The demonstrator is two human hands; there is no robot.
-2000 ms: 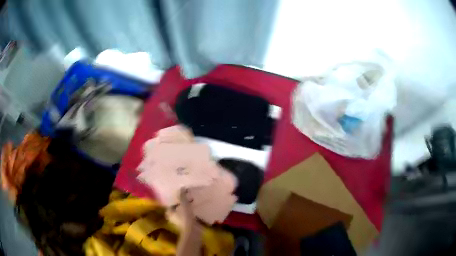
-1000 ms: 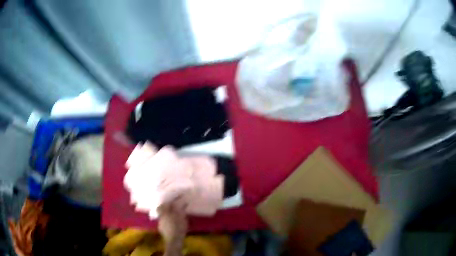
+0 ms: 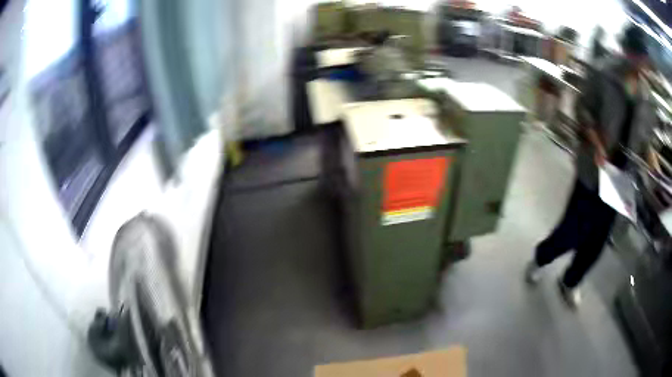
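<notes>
The tan board (image 3: 435, 362) shows at the bottom edge of the head view, cut off by the frame. A small part of the brown piece (image 3: 410, 373) lies on it at the very bottom. Neither of my hands is in the picture, so what holds the board is hidden. The red-topped table, the pink pieces and the black pieces are out of view.
A green machine cabinet (image 3: 398, 258) with an orange sheet stands ahead, another green cabinet (image 3: 486, 162) behind it. A standing fan (image 3: 151, 287) is at left by the wall and window. A person (image 3: 589, 162) walks at right holding a white sheet (image 3: 617, 193). Grey floor (image 3: 501, 324) lies between.
The view has swung right and up from the red table to the workshop floor. The hand on the pink pieces has left the picture. The tan board now shows only at the bottom edge.
</notes>
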